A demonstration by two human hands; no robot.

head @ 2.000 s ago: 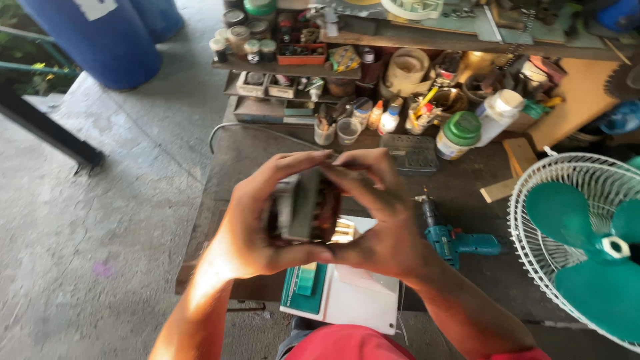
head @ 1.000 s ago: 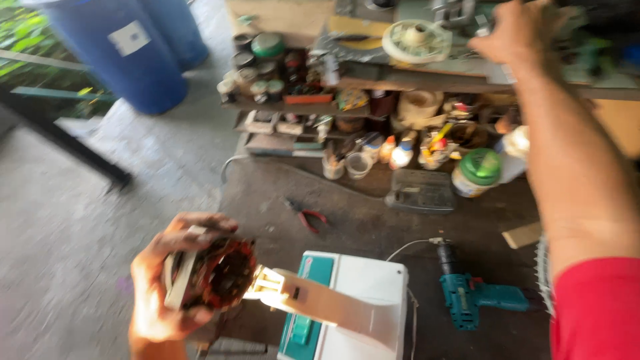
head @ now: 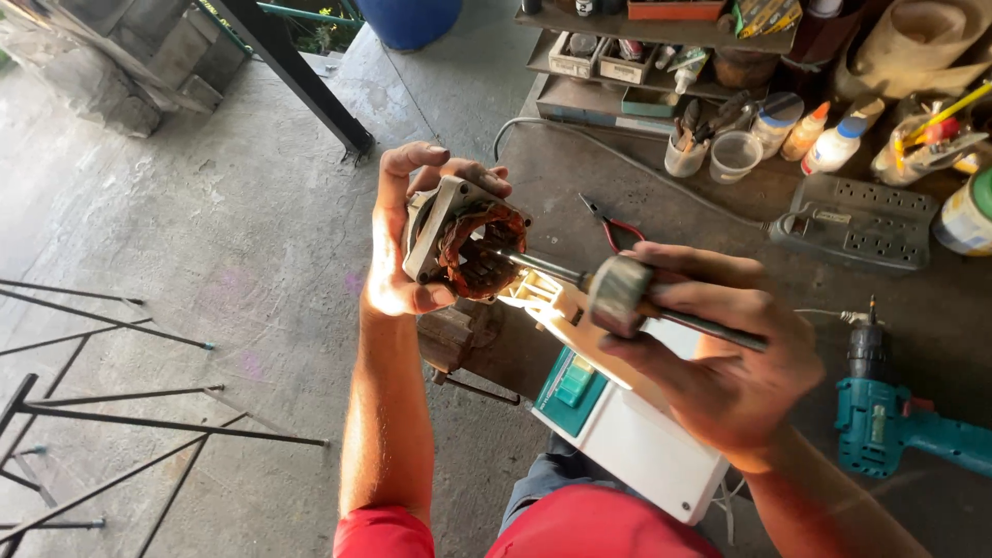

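Note:
My left hand (head: 418, 225) holds an electric motor's stator (head: 484, 248), with its square metal frame and copper windings turned toward the right. In my right hand (head: 721, 333) is a motor rotor (head: 620, 294), a cylindrical core on a long steel shaft. One end of the shaft points at the stator's opening; whether it is inside cannot be told. Below them lies the white and teal fan base (head: 635, 442) with its pale neck. Red-handled pliers (head: 612, 225) rest on the workbench behind the rotor.
A teal cordless drill (head: 880, 395) lies at the right of the bench. Behind stand a power strip (head: 860, 221), a clear plastic cup (head: 735, 155), glue bottles and shelves of small parts. A bench vise (head: 453, 337) sits at the left edge, with metal frames on the floor beyond.
My right hand has come back from the rear shelf and now holds the rotor against or near the stator in my left hand. The view has swung left.

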